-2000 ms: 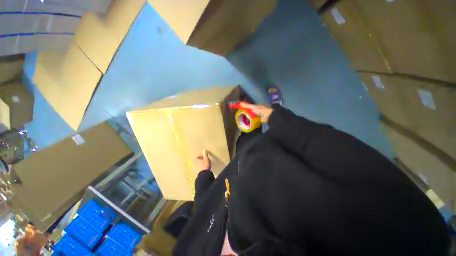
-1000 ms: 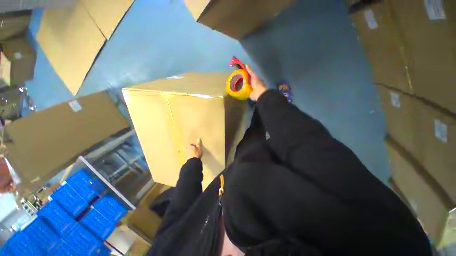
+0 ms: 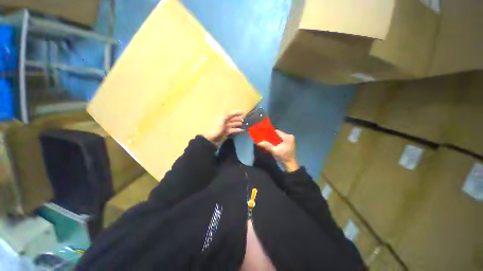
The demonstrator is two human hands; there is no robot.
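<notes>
A large tan carton (image 3: 175,90) stands in front of me, seen from above and turned like a diamond, with a glossy tape strip across its top. My right hand (image 3: 283,151) grips the red tape dispenser (image 3: 264,132) just past the carton's near right corner. The dispenser's dark metal front end points toward the carton. My left hand (image 3: 229,126) is at the carton's near edge, beside that metal end, with its fingers bent. Whether it holds the tape's end is too blurred to tell. The yellow tape roll is not visible.
Labelled cartons (image 3: 381,174) are stacked along the right. A carton with a raised flap (image 3: 344,18) is at the upper right. A grey metal frame (image 3: 66,69) stands at the left with blue boxes (image 3: 6,74) behind it. A black chair-like object (image 3: 74,169) is at the lower left. Blue floor (image 3: 238,29) shows behind the carton.
The view and the carton's angle have turned. My right hand has brought the dispenser to the near corner, its red side now showing. My left hand has moved from the carton's face to beside the dispenser.
</notes>
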